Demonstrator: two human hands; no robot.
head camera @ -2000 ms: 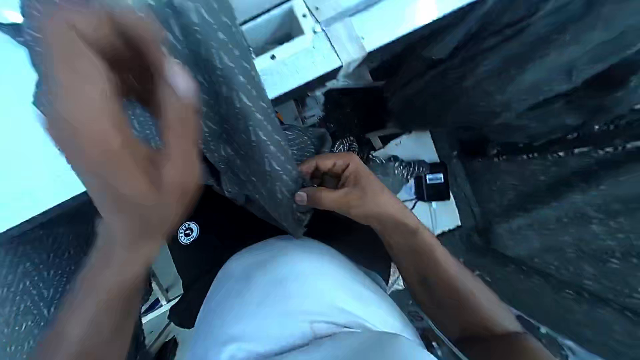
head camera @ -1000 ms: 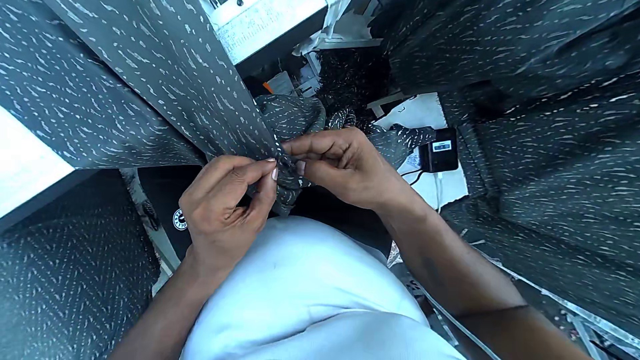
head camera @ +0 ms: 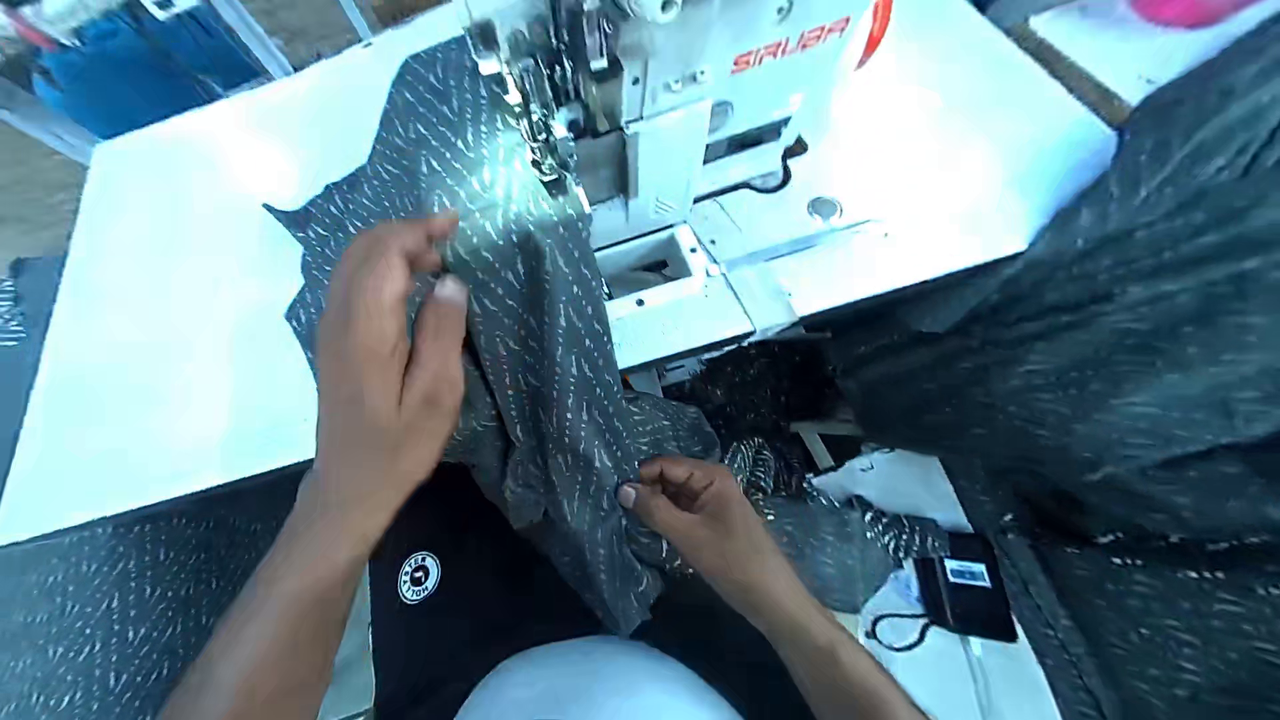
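Note:
Dark grey fabric with small light dashes (head camera: 560, 330) lies under the needle area of a white Siruba industrial sewing machine (head camera: 665, 130) and hangs over the table's front edge toward my lap. My left hand (head camera: 395, 340) is over the fabric just left of the machine's lit presser foot (head camera: 550, 175), thumb and fingers apart, nothing seen between them. Lower down, my right hand (head camera: 695, 505) pinches the fabric's right edge between thumb and fingers.
The white machine table (head camera: 180, 330) extends to both sides. More dark patterned fabric hangs at the right (head camera: 1130, 340) and lower left (head camera: 130, 610). A black device with a cable (head camera: 965, 590) lies on a pale surface at lower right. Blue material (head camera: 140, 65) is at upper left.
One second ago both hands were together at the fabric edge; my left hand has since let go and moved up toward the needle area. The view has tilted up to the machine.

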